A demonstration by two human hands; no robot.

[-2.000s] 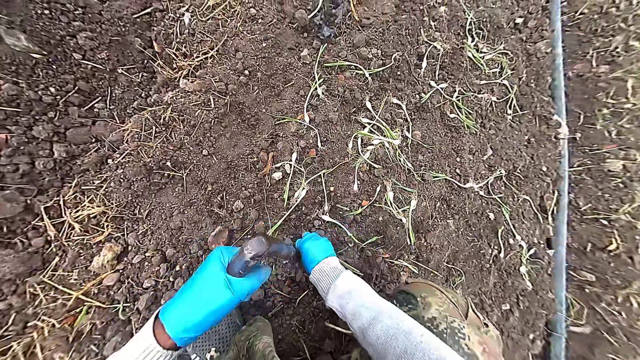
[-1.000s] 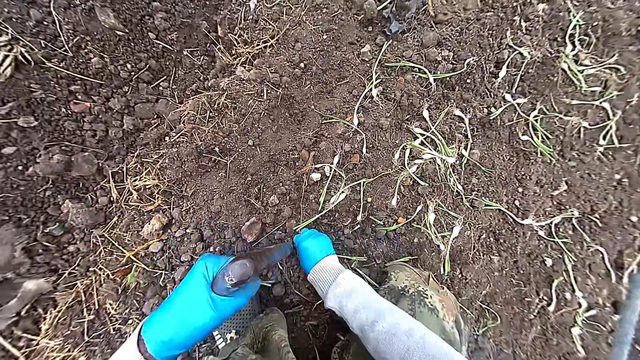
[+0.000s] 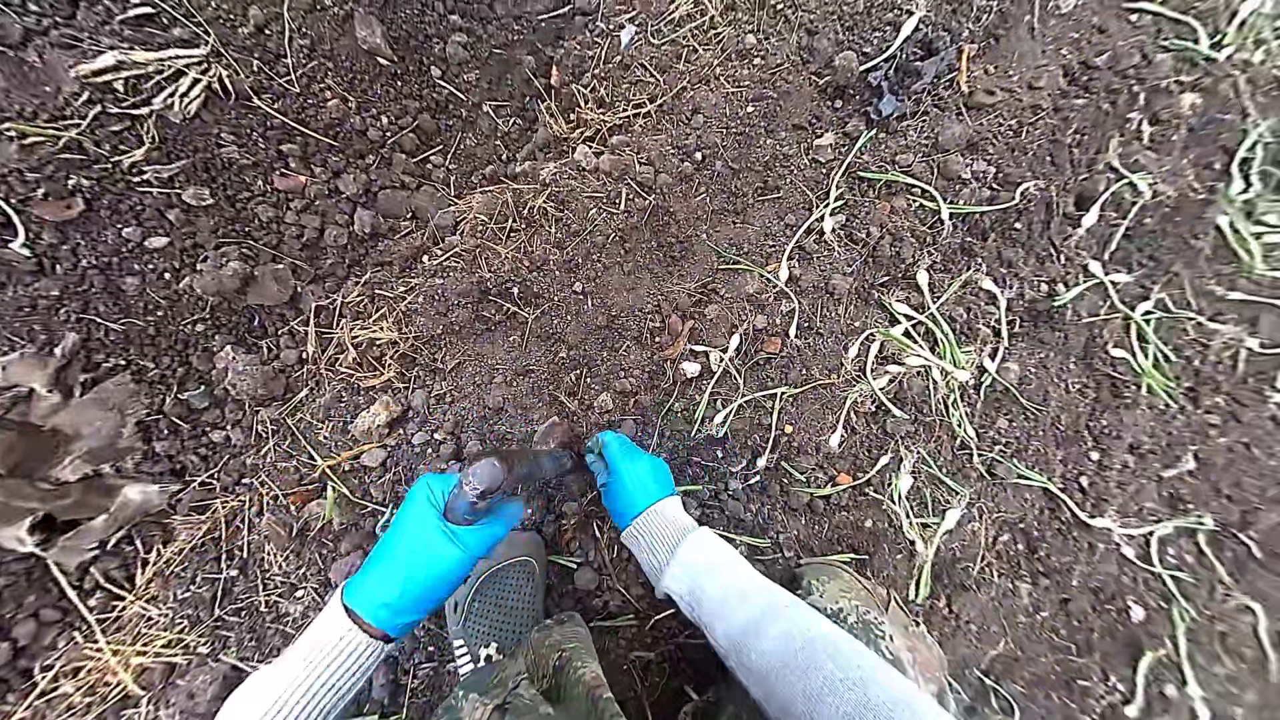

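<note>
My left hand, in a blue glove, grips the rounded end of a dark hand tool whose shaft runs right along the soil. At the tool's far end my right hand, also gloved in blue, is down at the ground with its fingers curled together; whether it holds anything is hidden. Small bulb seedlings with white bulbs and green leaves lie scattered on the soil to the right of my right hand. A few more seedlings lie just above and right of it.
My shoe and camouflage-clad knee are at the bottom. Dry straw and stones dot the brown soil. Crumpled dry leaves or sheeting lie at the left, and a pale root clump at the upper left.
The view has shifted to the left. Both hands stay low at the soil, with the left still around the tool. The pipe seen at the right earlier is out of view.
</note>
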